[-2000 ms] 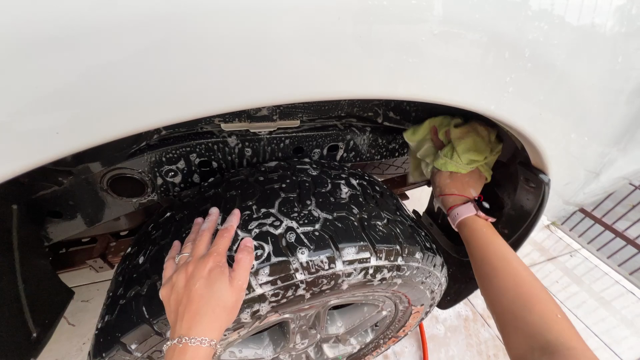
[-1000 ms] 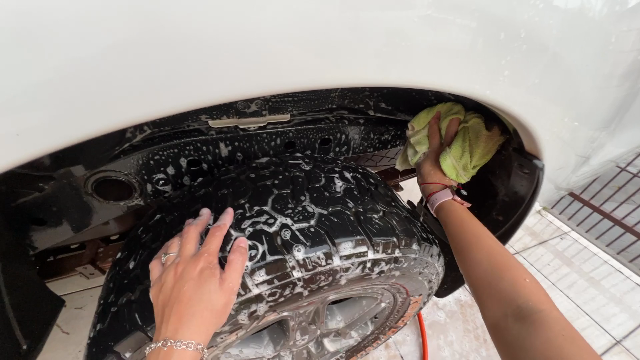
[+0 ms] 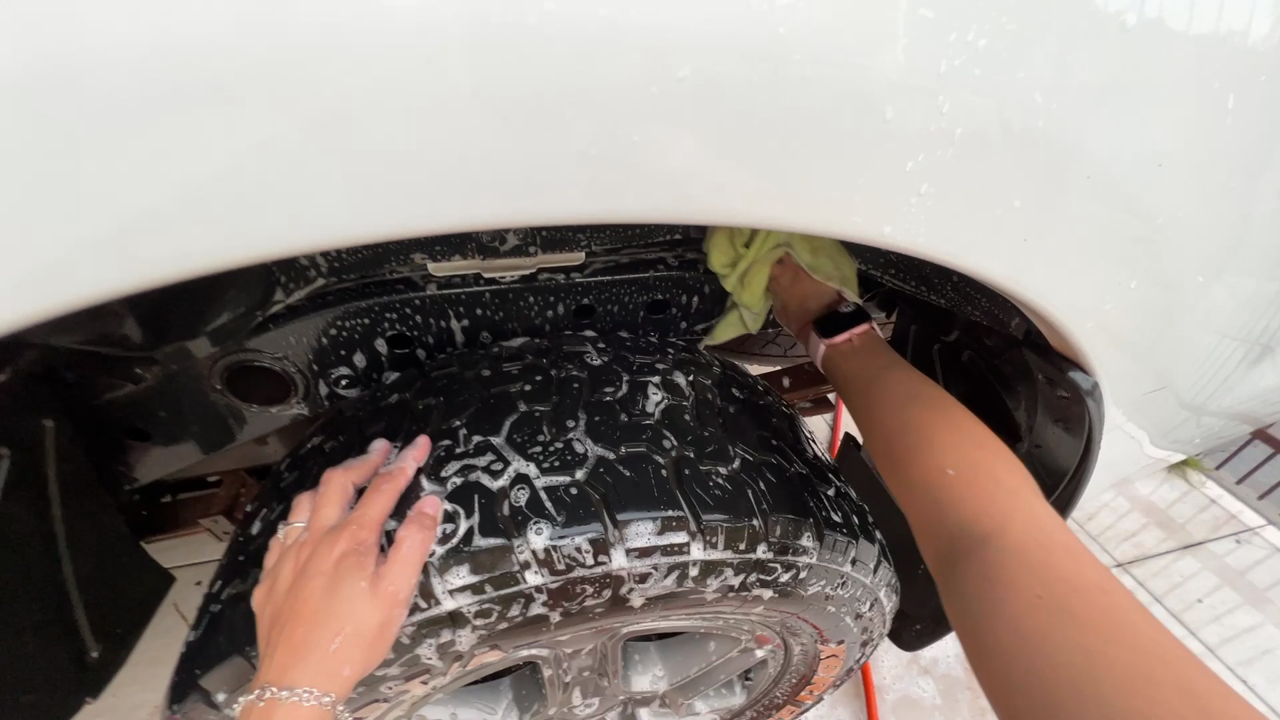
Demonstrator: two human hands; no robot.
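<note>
A black tire [image 3: 620, 450] with soap suds on its tread sits under the wheel arch of a white vehicle. On the left part of the tread rests my left hand [image 3: 345, 570], fingers spread, holding nothing. My right hand [image 3: 800, 297] reaches into the wheel well above the tire's right shoulder and presses a yellow-green cloth [image 3: 745, 275] to the dark inner surface; its fingertips are hidden by the cloth. Suds and drops dot the wheel well liner [image 3: 480, 310]. Below the tread, part of the alloy wheel rim [image 3: 690, 660] shows.
The white body panel [image 3: 600, 110] spans the top of the view. A black mud flap [image 3: 70, 560] hangs at the left. An orange hose [image 3: 869, 690] lies behind the tire on the tiled floor [image 3: 1190, 540]. A dark liner edge [image 3: 1085, 420] curves down at the right.
The right hand and cloth have moved left along the top of the wheel well, from its right end to above the tire's right shoulder. The left hand stays on the tread.
</note>
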